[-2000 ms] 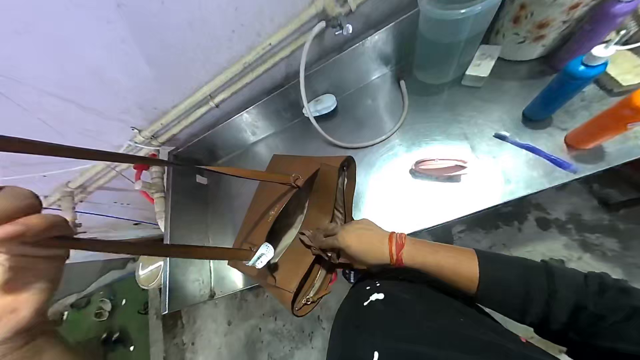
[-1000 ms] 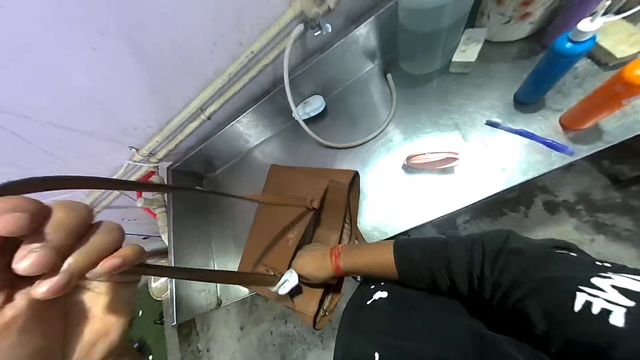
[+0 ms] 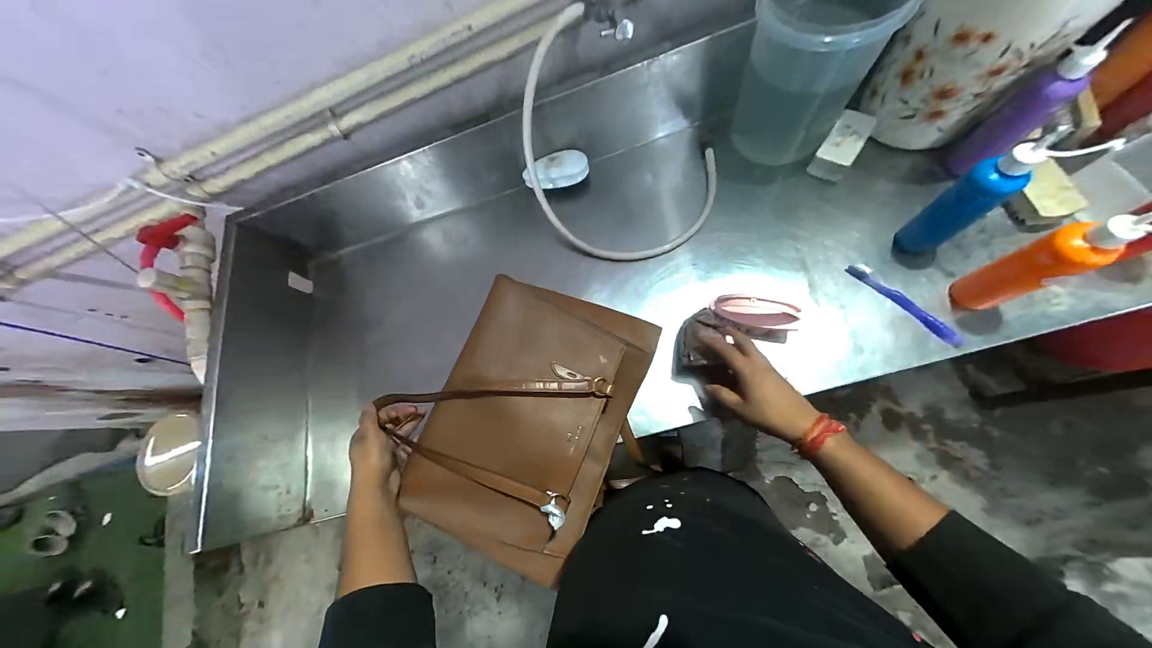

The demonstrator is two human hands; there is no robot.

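A brown leather handbag [image 3: 531, 387] lies tilted over the front edge of the steel counter, its lower part against my lap. My left hand [image 3: 376, 441] is closed round the bag's strap at its left side. My right hand [image 3: 756, 382] is over the counter to the right of the bag, fingers bent at a dark, crumpled item [image 3: 691, 346]; whether they grip it I cannot tell. Beside those fingertips sits a pink oval-rimmed object [image 3: 756, 311] in the bright light. Further right a blue toothbrush [image 3: 904, 304] rests on the steel.
Along the raised back of the steel counter [image 3: 432, 261] are a grey hose [image 3: 576, 241], a white brush-like item [image 3: 558, 169] and a plastic bucket of liquid [image 3: 810, 81]. Blue [image 3: 963, 205] and orange [image 3: 1035, 265] pump bottles stand at the right. Red-handled pipework [image 3: 162, 261] is at the left.
My right hand was in the bag's opening and is now at the dark item on the counter. The left hand has come down with the straps, which were stretched out and now hang slack over the bag.
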